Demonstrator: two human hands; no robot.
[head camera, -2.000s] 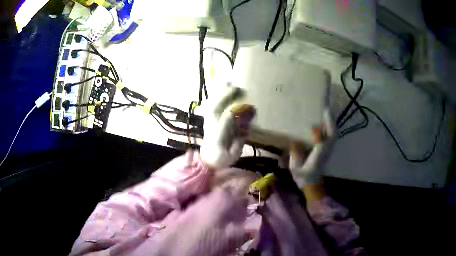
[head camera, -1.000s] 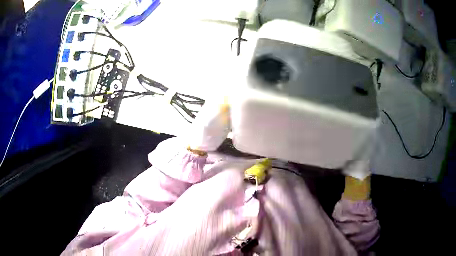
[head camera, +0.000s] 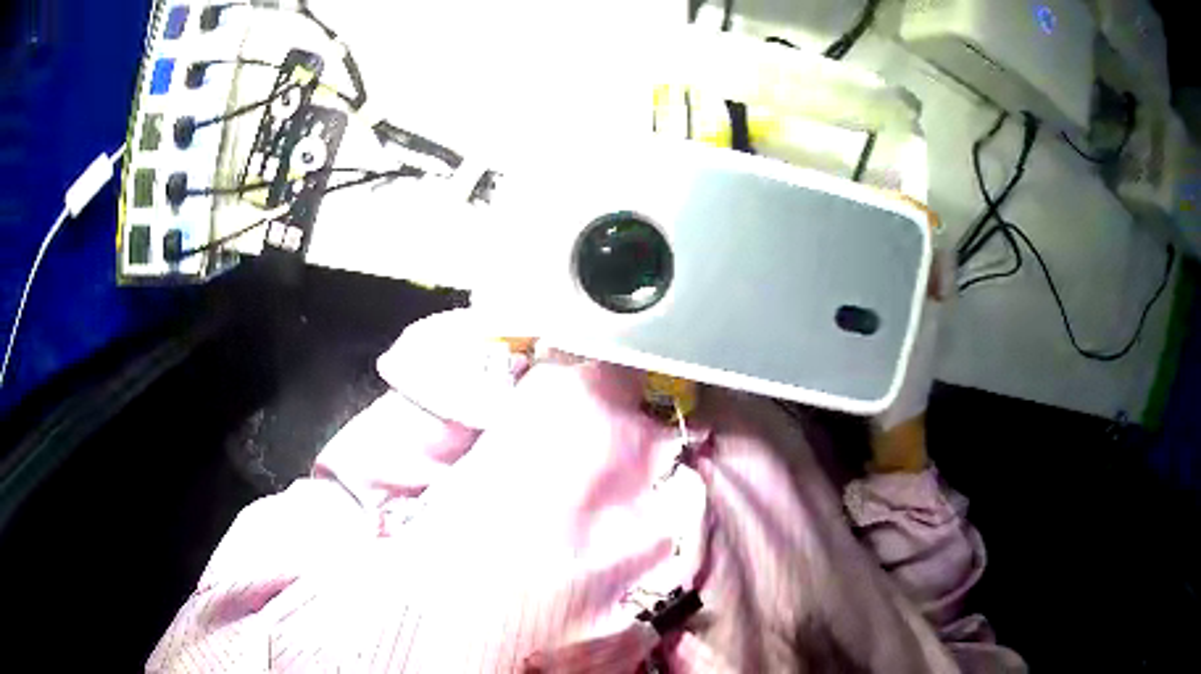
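Observation:
A white projector is held up in front of my chest, its grey front panel facing me. The round dark lens is at the panel's left end and a small dark oval window at its right end. My left hand, in a white glove, is at the projector's left side; it is washed out by glare and its fingers cannot be made out. My right hand, gloved, grips the right side, mostly hidden behind it, with bare fingertips at the upper right corner.
A socket panel with black plugs stands at the bench's left edge, beside black remote controls. More white projectors stand at the back right. Black cords lie on the white bench at the right.
The projector has turned from its plain face so its front panel faces me squarely, and its white long side has swung out of view. Both hands have stayed at its sides since one second ago.

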